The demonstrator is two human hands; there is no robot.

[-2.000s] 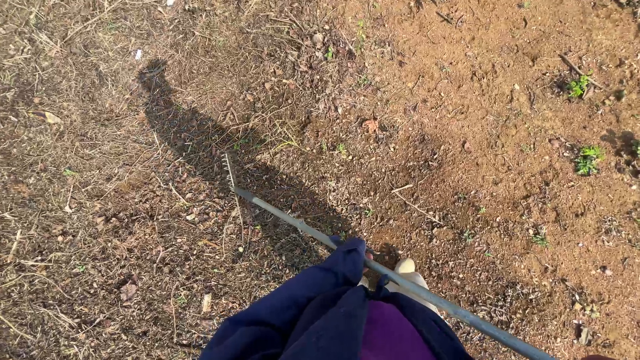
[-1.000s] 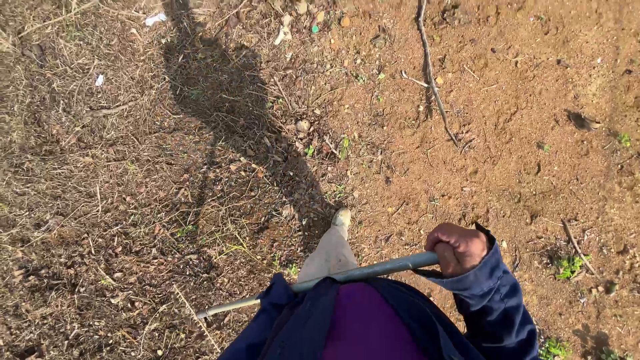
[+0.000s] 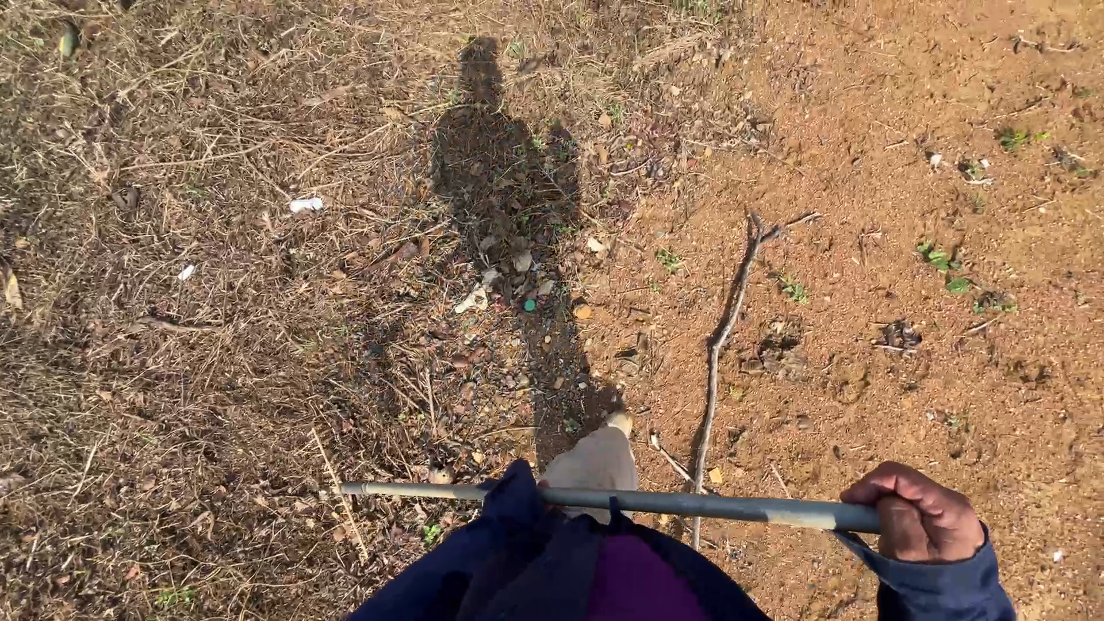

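A long grey handle (image 3: pixel 673 503) lies level across the front of my body; it looks like the shaft of a rake, whose toothed head (image 3: pixel 339 488) shows only faintly at the left end. At the lower right, my right hand (image 3: pixel 923 511) is closed around the handle's right end, below a dark blue sleeve. My left hand is almost wholly hidden by its dark blue sleeve (image 3: pixel 509 509); only a sliver of skin shows at the handle. Under the handle one leg in beige trousers (image 3: pixel 595 461) is stepping on the ground.
A forked dry branch (image 3: pixel 720 345) lies on bare reddish soil just right of my foot. Dry grass and leaf litter (image 3: pixel 216 345) cover the left side. White scraps (image 3: pixel 306 204), a green cap-like disc (image 3: pixel 530 305) and small green weeds (image 3: pixel 940 257) dot the ground.
The handle, slanting two seconds ago, now lies level across my body. My right hand, unseen in the oldest frame, shows on its right end. The view has moved over the ground.
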